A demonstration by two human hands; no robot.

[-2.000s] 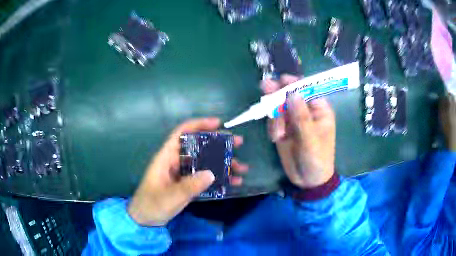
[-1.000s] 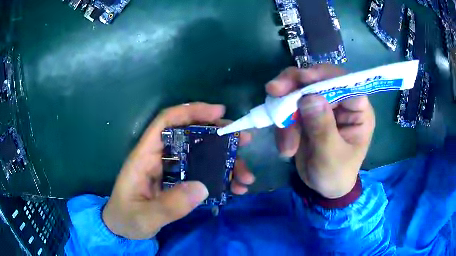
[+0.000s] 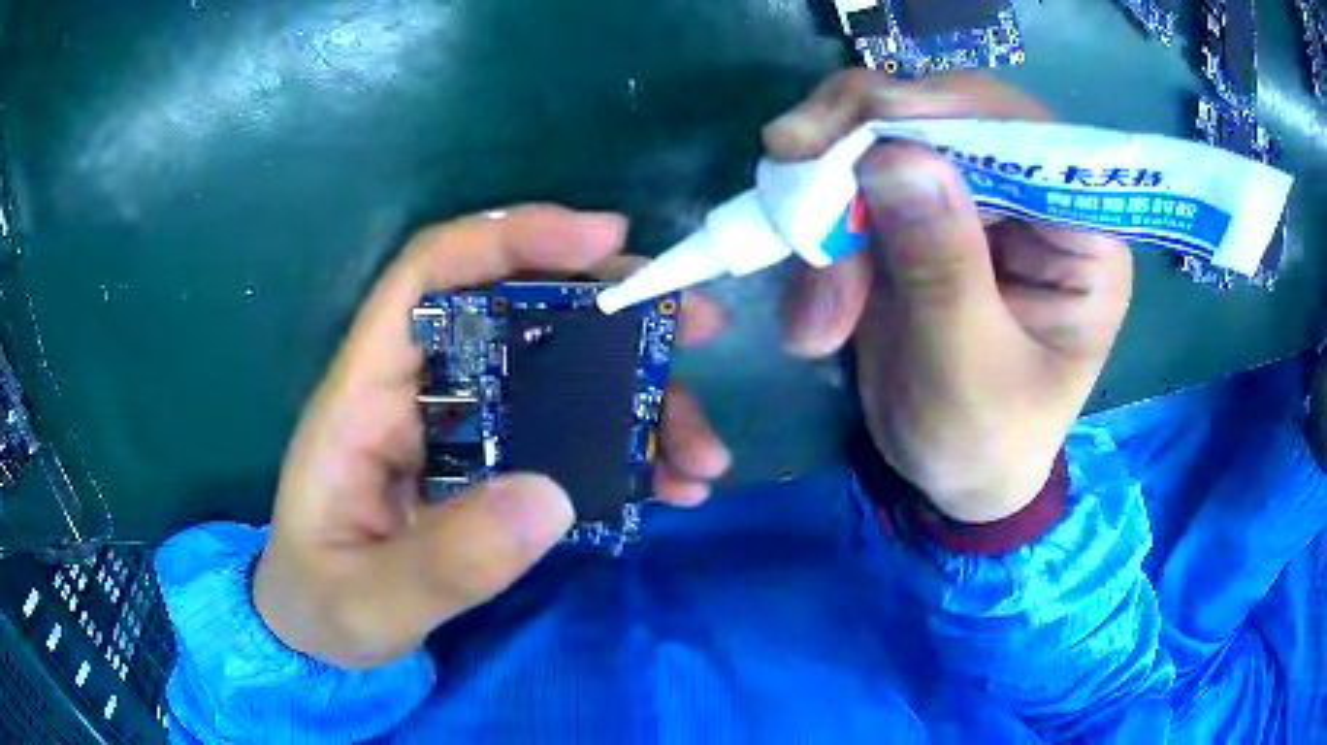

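My left hand (image 3: 393, 437) holds a blue circuit board (image 3: 655, 349) by its edges, with the thumb on its lower part. A black ridged heatsink (image 3: 575, 400) covers much of the board, with a small pinkish-white dot near its upper left corner. My right hand (image 3: 961, 306) grips a white glue tube (image 3: 1113, 182) with blue print. The tube's white tapered nozzle (image 3: 684, 265) points down to the left. Its tip is at the heatsink's upper edge, near the right corner. I cannot tell whether glue is coming out.
Another board (image 3: 946, 32) lies on the green mat (image 3: 291, 160) at the top. More boards (image 3: 1227, 88) lie at the upper right, partly behind the tube. A dark perforated crate (image 3: 90, 640) is at the lower left. Blue fabric shows at the right edge.
The view has moved closer. The nozzle tip has come from above the board's top edge down to the heatsink's upper edge, where it stays. Both hands keep their holds.
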